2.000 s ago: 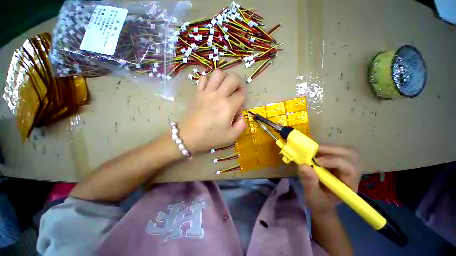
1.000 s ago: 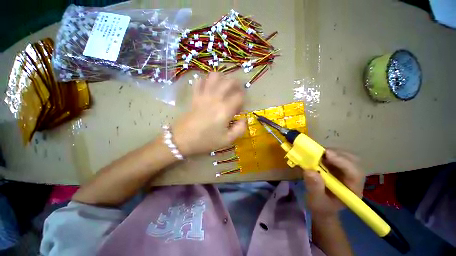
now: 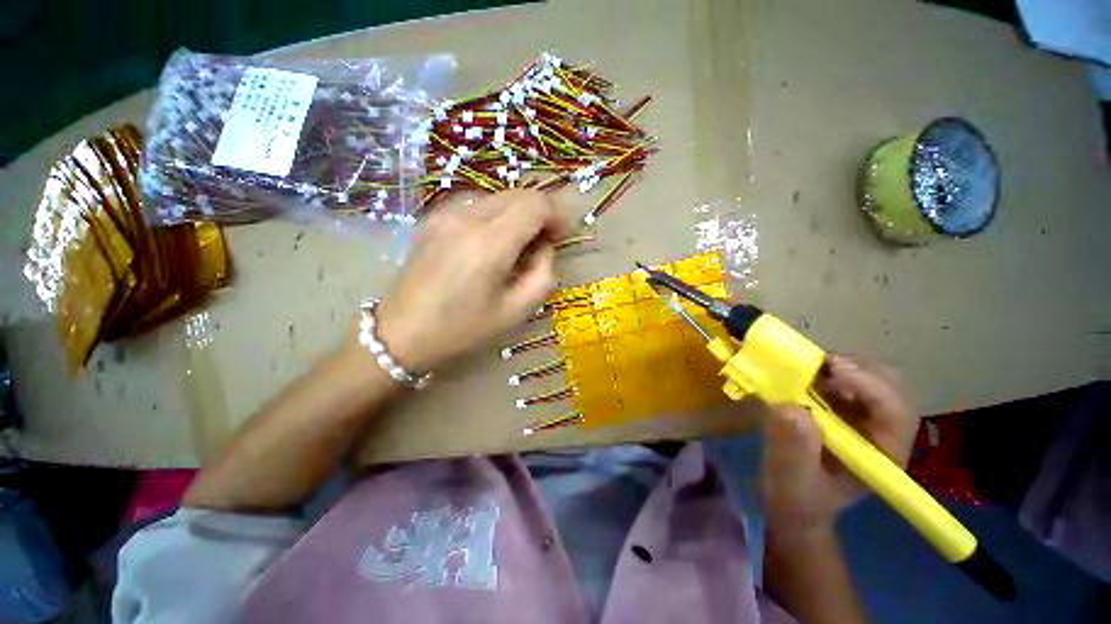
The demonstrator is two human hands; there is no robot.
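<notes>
The amber board panel (image 3: pixel 646 354) lies flat in front of me, with several short connector leads (image 3: pixel 545 371) sticking out from its left edge. My right hand (image 3: pixel 841 427) is shut on the yellow soldering iron (image 3: pixel 780 362). The iron's dark tip is at the panel's upper edge; whether it touches is unclear. My left hand (image 3: pixel 481 268) is above the panel's upper left corner, its fingers closed around a short lead (image 3: pixel 575 241) whose wires point right. The fingers hide the lead's other end. The heap of loose leads (image 3: pixel 512 134) lies just beyond this hand.
A clear bag of leads (image 3: pixel 353 134) lies at upper left, beside stacked amber panels (image 3: pixel 110 250) at far left. A yellowish round tin (image 3: pixel 895 189) with silvery contents stands at right. Brown cardboard (image 3: pixel 804 146) with clear tape covers the bench.
My left hand has moved left off the panel's corner, and a lead now shows at its fingers. Another lead shows at the panel's upper left. The iron has shifted right and its tip to the panel's upper edge.
</notes>
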